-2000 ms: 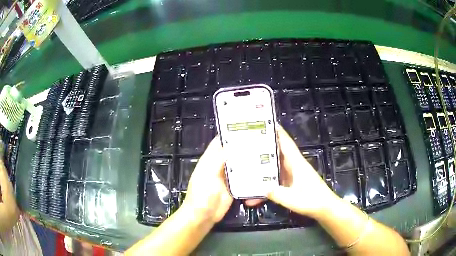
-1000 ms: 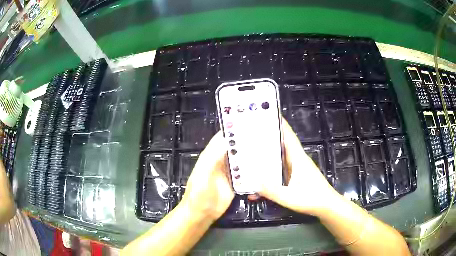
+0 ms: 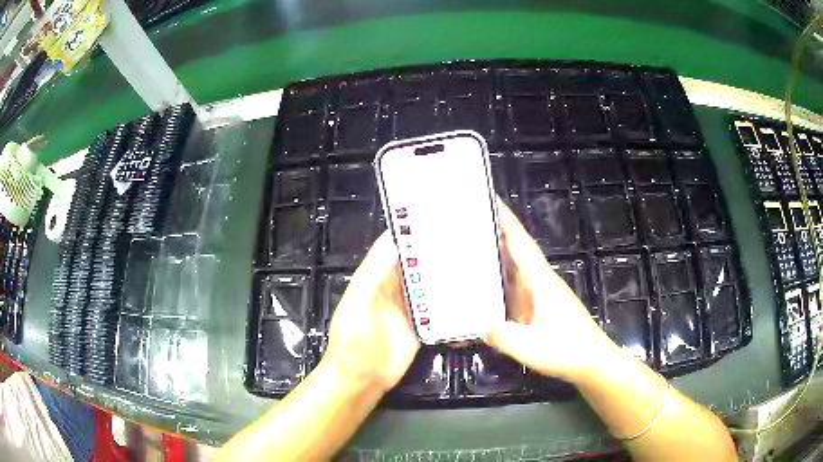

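A smartphone (image 3: 447,244) with a pale rim and a bright white screen is held upright in the middle of the view. A column of small coloured icons runs down the left of its screen. My left hand (image 3: 374,316) holds its left side. My right hand (image 3: 541,311) holds its right side, with the thumb near the lower right corner. The fingers behind the phone are mostly hidden. A large glossy black blister tray (image 3: 614,212) with rows of rectangular pockets lies under the phone and hands.
Left are a clear blister tray (image 3: 162,280), stacked black ribbed parts (image 3: 86,271) with a whitish diamond label, and a pale green fan (image 3: 20,185). Far right is a filled parts tray (image 3: 783,226) beside a yellow cord (image 3: 788,86). A green conveyor (image 3: 379,41) runs behind.
The screen went from a page with green blocks, to a list with round icons, to a column of small icons. The phone moved slightly up. An arm at the far left edge left the view.
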